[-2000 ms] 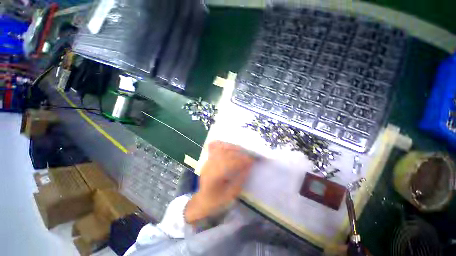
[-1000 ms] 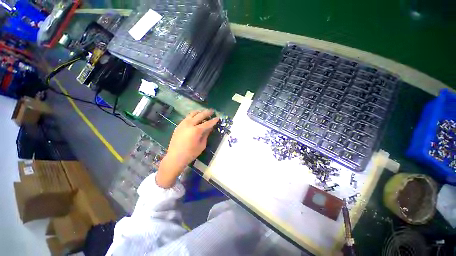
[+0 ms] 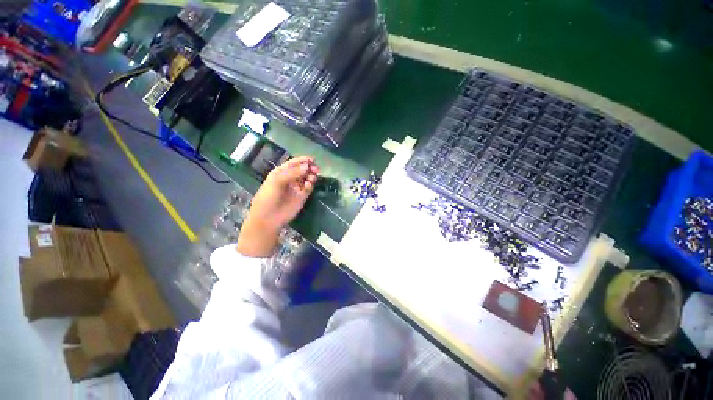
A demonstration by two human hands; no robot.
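Note:
My left hand is raised over the left bench edge, fingers curled and thumb and fingertips close together; whether they pinch something small is not clear. My right hand is mostly cut off by the bottom edge, around the soldering iron, whose tip points up beside the red-brown jig. The jig lies on the white work sheet. A pile of silver-black parts lies below the blister tray. A smaller cluster lies at the sheet's left edge. The solder spool stands beyond my left hand.
Stacked blister trays stand at the upper left. The blue bin with small parts, the round yellowish pot and the spiral fan guard are at the right. Cardboard boxes stand left, by the aisle.
My left hand has moved from over the sheet's left edge out towards the solder spool, its fingers now more curled. The iron stays beside the jig. The whole view has shifted.

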